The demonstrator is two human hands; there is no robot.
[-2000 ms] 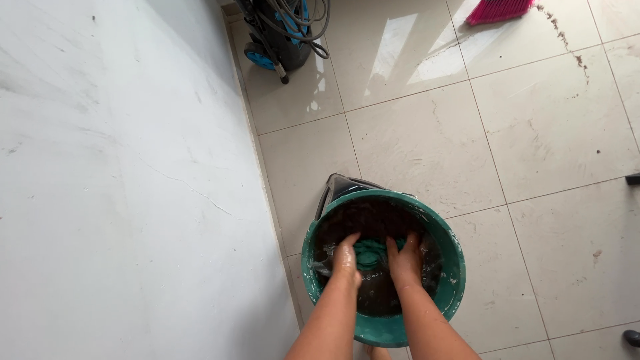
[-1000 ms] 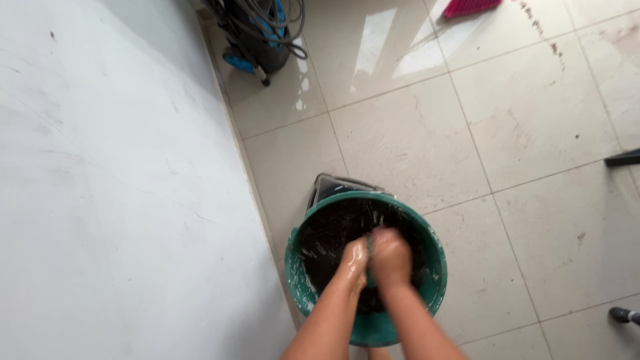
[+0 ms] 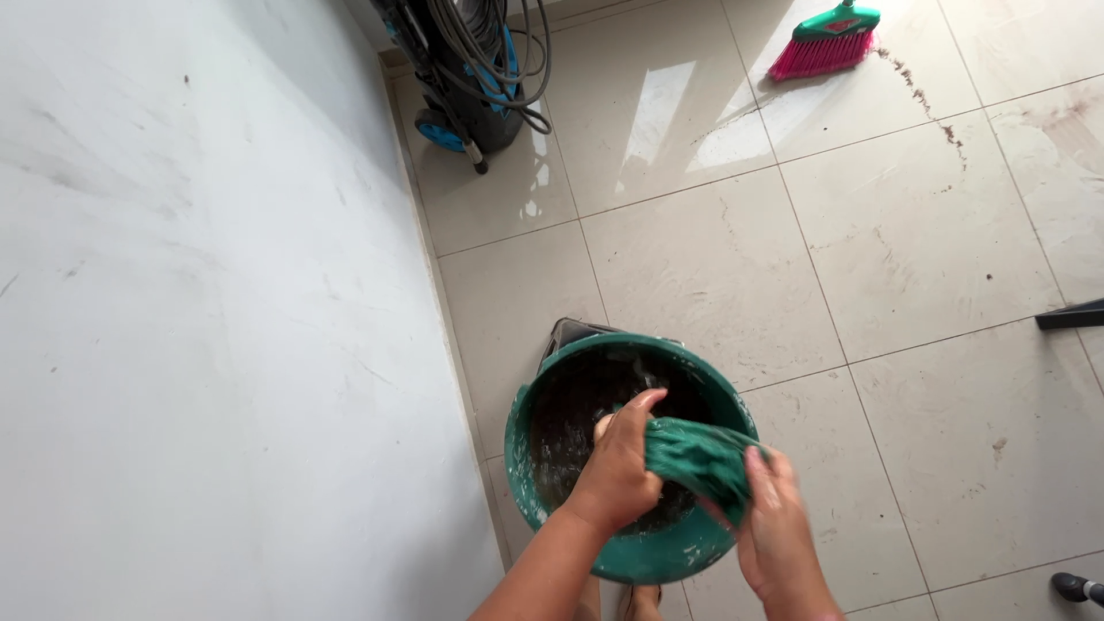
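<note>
A wet green cloth [image 3: 700, 457] is stretched between my two hands over a green plastic bucket [image 3: 651, 561] of dark, dirty water [image 3: 569, 414]. My left hand [image 3: 619, 466] grips the cloth's left end above the middle of the water, its thumb pointing up and to the right. At the bucket's right rim my right hand [image 3: 772, 509] holds the other end; it is slightly blurred. Pale splashes mark the bucket's wall and rim. The part of the cloth inside my left fist is hidden.
A white wall [image 3: 216, 302] rises close on the left. Behind the bucket a dark object [image 3: 573, 329] sticks out. A pressure washer [image 3: 492, 95] with coiled hose stands at the upper left, a broom [image 3: 832, 43] with pink bristles at the upper right. Dirt marks the tiled floor [image 3: 707, 250].
My hands were down in the bucket, close together; now they are raised and apart with the green cloth between them. The right hand has moved out to the right rim.
</note>
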